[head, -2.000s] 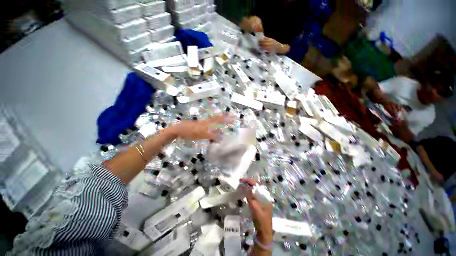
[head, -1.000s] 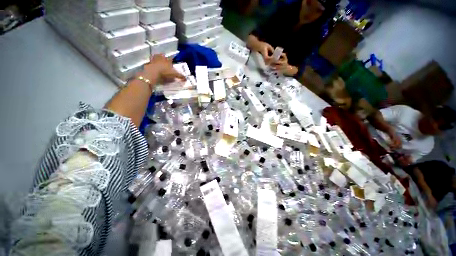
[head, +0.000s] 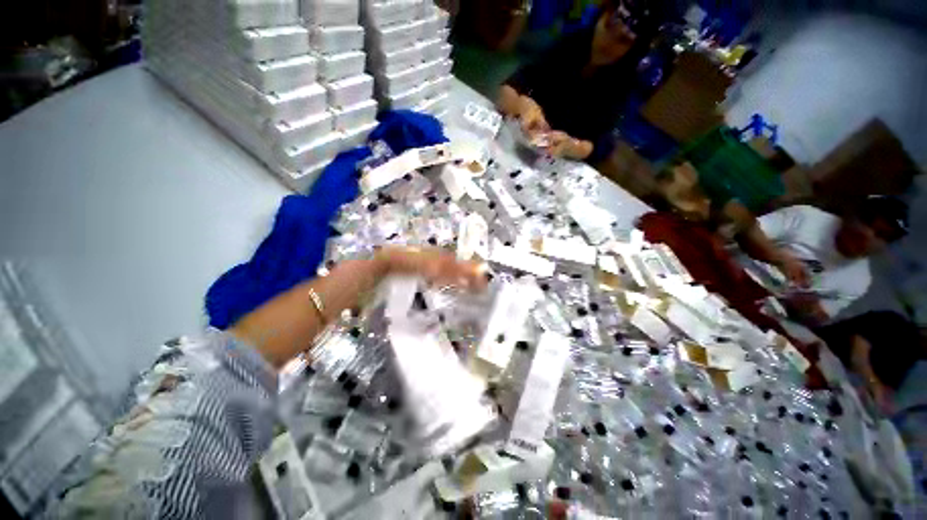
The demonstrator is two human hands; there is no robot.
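Observation:
My left hand [head: 432, 266] is blurred, palm down over the heap of clear bottles [head: 651, 416] with dark caps. Blurred white cartons [head: 432, 366] lie just below and in front of its fingers. I cannot tell if it grips them. A sharper white carton [head: 539, 391] lies to their right, and another [head: 505, 320] is beside the fingertips. An open carton with a tan inside [head: 478, 472] lies near the bottom edge. Of my right hand, only what may be a fingertip [head: 558, 509] shows at the bottom edge; the rest is out of the picture.
Tall stacks of white cartons [head: 295, 102] stand at the far left. A blue cloth [head: 280, 249] borders the heap on the left, a red-brown cloth [head: 701, 269] on the right. More cartons lie at left [head: 36, 406]. Other people's hands [head: 549, 137] work across the table.
My left hand has come back from the cartons by the blue cloth to the middle of the heap. Several cartons there are gone or shifted. More cartons now lie near me.

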